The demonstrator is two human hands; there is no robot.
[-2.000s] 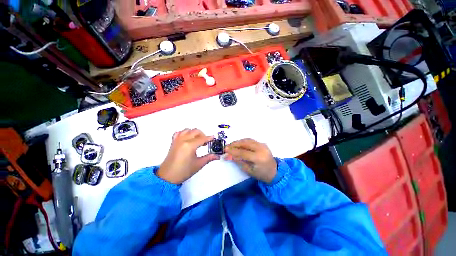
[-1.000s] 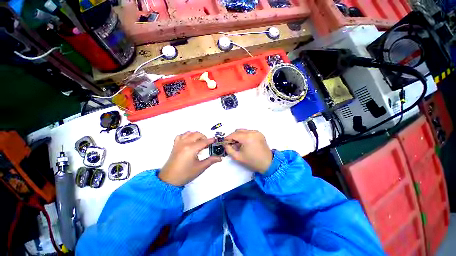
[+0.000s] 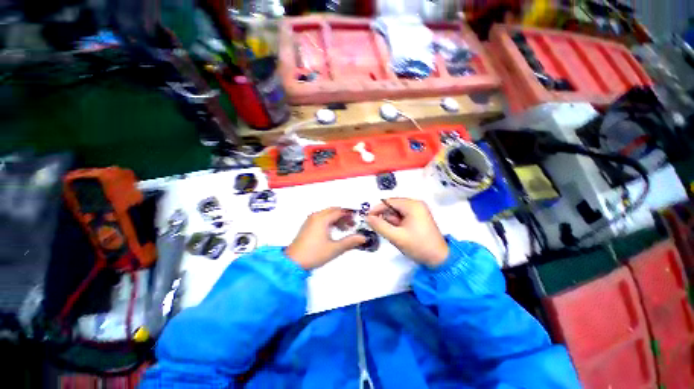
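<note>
The picture is blurred. My left hand holds a small dark watch case unit by its left side, over the white bench sheet. My right hand is at the unit's upper right, with thumb and fingertips pinched together around something thin and dark, too blurred to name. A small metallic part shows just above the unit, between the hands. Another dark case unit lies farther back. Several more case units lie at the left of the sheet.
A red-orange parts tray lies behind the work. A round container stands at the right beside a blue box. An orange multimeter is at the left. Salmon-pink trays are at the right, with others at the back.
The view has shifted, so the bench appears farther right and lower and the multimeter shows fully. My right fingers have moved slightly up from the unit. My left hand keeps its hold.
</note>
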